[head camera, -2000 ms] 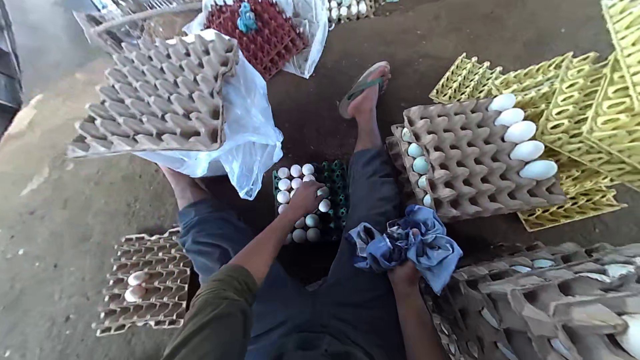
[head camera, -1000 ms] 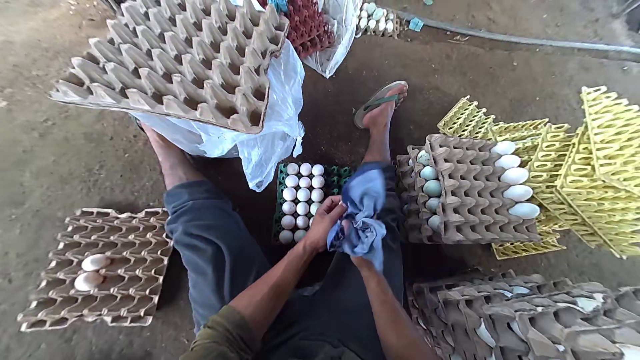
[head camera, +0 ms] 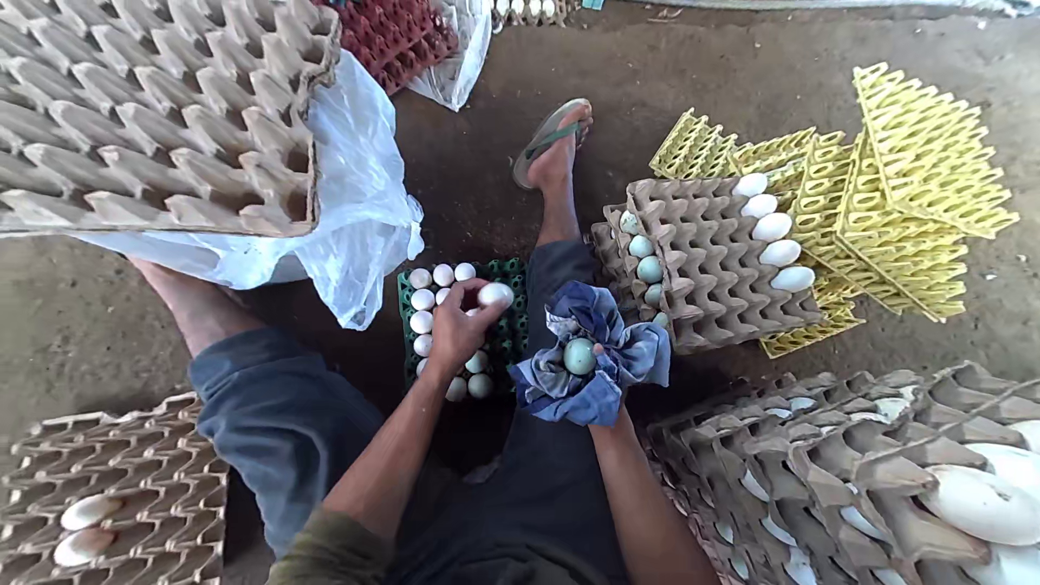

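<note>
My left hand (head camera: 465, 321) holds a white egg (head camera: 496, 295) between thumb and fingers, over a green egg tray (head camera: 510, 329). Rows of white and pale greenish eggs (head camera: 422, 322) fill the tray's left part. Just right of the tray, my right hand (head camera: 609, 398) is mostly hidden under a crumpled blue cloth (head camera: 642, 345), with a fingertip showing beside a blue-green egg (head camera: 579, 356) cradled in its middle.
Stacked pulp trays with white eggs (head camera: 780, 253) stand right, before yellow plastic trays (head camera: 918, 171). More loaded pulp trays (head camera: 812, 455) fill the lower right. Pulp trays (head camera: 162, 122) on a plastic bag (head camera: 353, 162) stand upper left; another with two eggs (head camera: 89, 513) lies lower left.
A second ago both hands were together at the cloth; my left hand has since moved left over the green tray. The cloth has spread, and the blue-green egg now shows in it.
</note>
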